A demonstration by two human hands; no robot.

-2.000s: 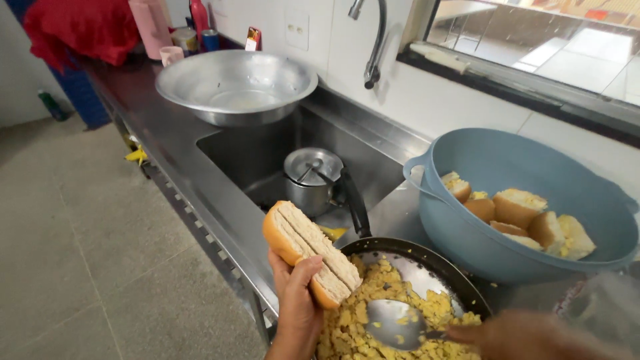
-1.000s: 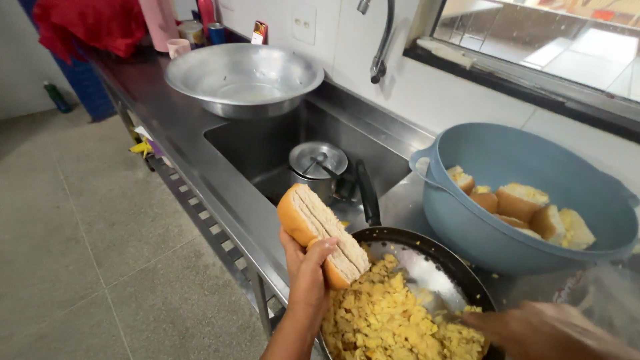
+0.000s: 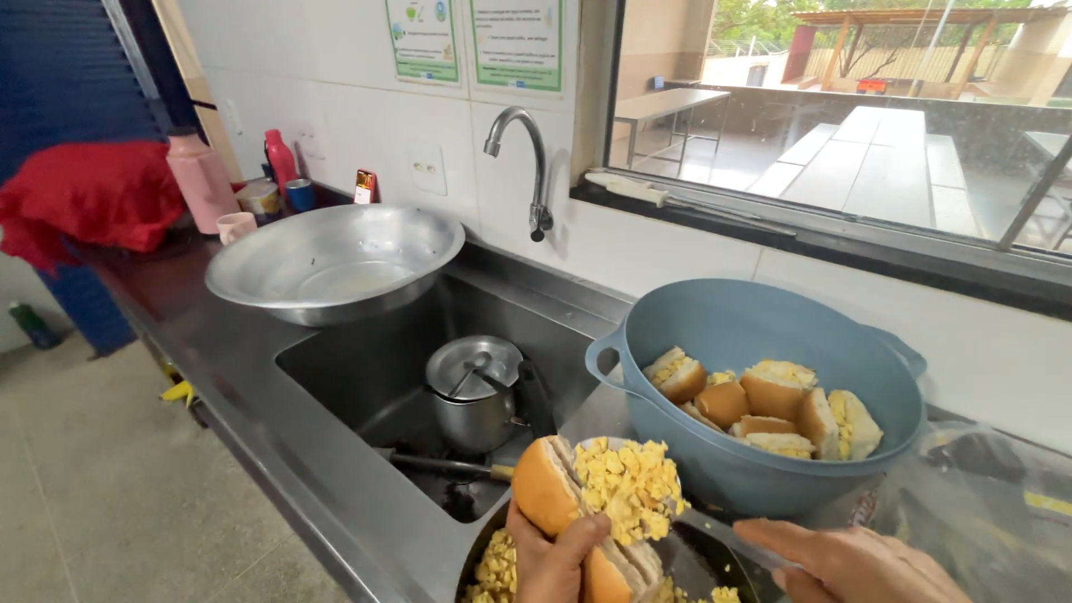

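My left hand [image 3: 557, 557] holds a split bread roll [image 3: 548, 486], cut side facing right, over the frying pan [image 3: 716, 553]. In my right hand [image 3: 846, 561] is the handle of a metal serving spoon [image 3: 724, 536], heaped with scrambled egg [image 3: 632, 486], its bowl hidden under the egg and up against the roll's opening. More egg lies in the pan, partly hidden by my left hand. Just behind the pan stands a blue plastic tub [image 3: 754, 314] with several egg-filled rolls [image 3: 775, 389] inside.
Left of the pan is a steel sink [image 3: 385, 419] holding a lidded pot [image 3: 473, 410] and a dark-handled utensil. A wide aluminium basin [image 3: 335, 260] sits over the sink's far end, below the faucet [image 3: 536, 167]. A clear plastic bag [image 3: 971, 511] lies right of the tub.
The spoon, in the pan two seconds ago, has come up loaded with egg to the roll. My left hand still holds the roll. The view has tilted upward.
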